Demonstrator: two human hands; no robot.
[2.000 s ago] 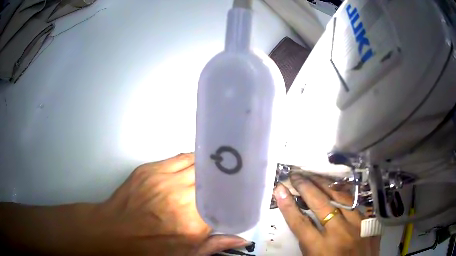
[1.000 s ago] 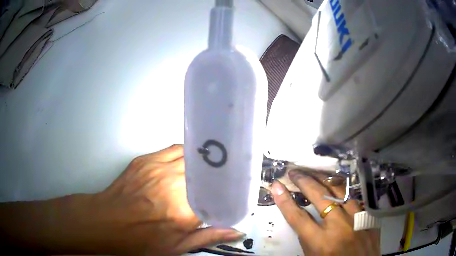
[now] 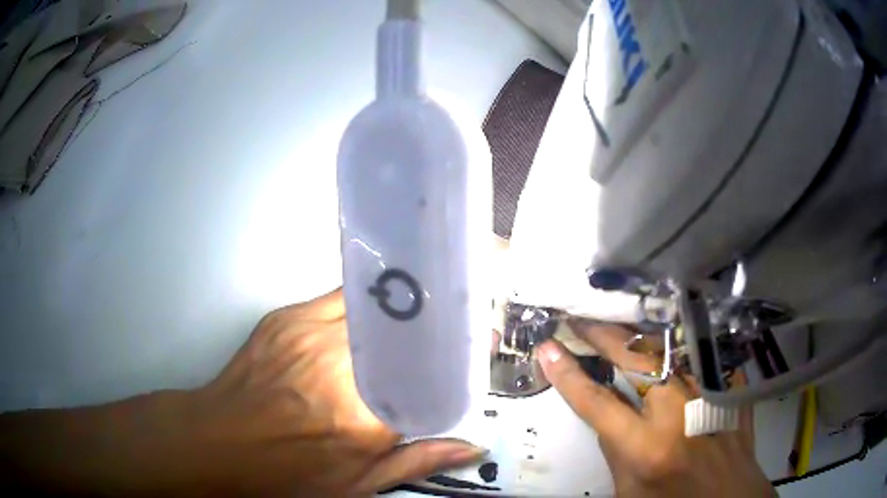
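Note:
A dark brown ribbed band (image 3: pixel 520 131) lies on the table behind the presser foot, partly hidden by the lamp and machine head. A strip of pale cloth (image 3: pixel 574 337) shows beside the presser foot (image 3: pixel 526 326). My left hand (image 3: pixel 292 399) lies flat left of the foot, thumb stretched right; its fingers are hidden behind the lamp. My right hand (image 3: pixel 647 418) is right of the foot, its index fingertip at the cloth's edge and other fingers partly behind machine parts. The needle plate (image 3: pixel 518 376) is bare in front of the foot.
The white LED lamp (image 3: pixel 404 263) blocks the middle. The white machine head (image 3: pixel 700 146) fills the upper right. Beige pieces (image 3: pixel 58 88) lie at the far upper left with a loose thread. A white ribbed knob (image 3: pixel 711 417) and a yellow handle (image 3: pixel 805 428) are at lower right.
The view has shifted, so the lamp and machine head sit further left. More of the dark ribbed band shows. My right hand's fingers have moved and bent behind the machine parts; my left hand is nearly still.

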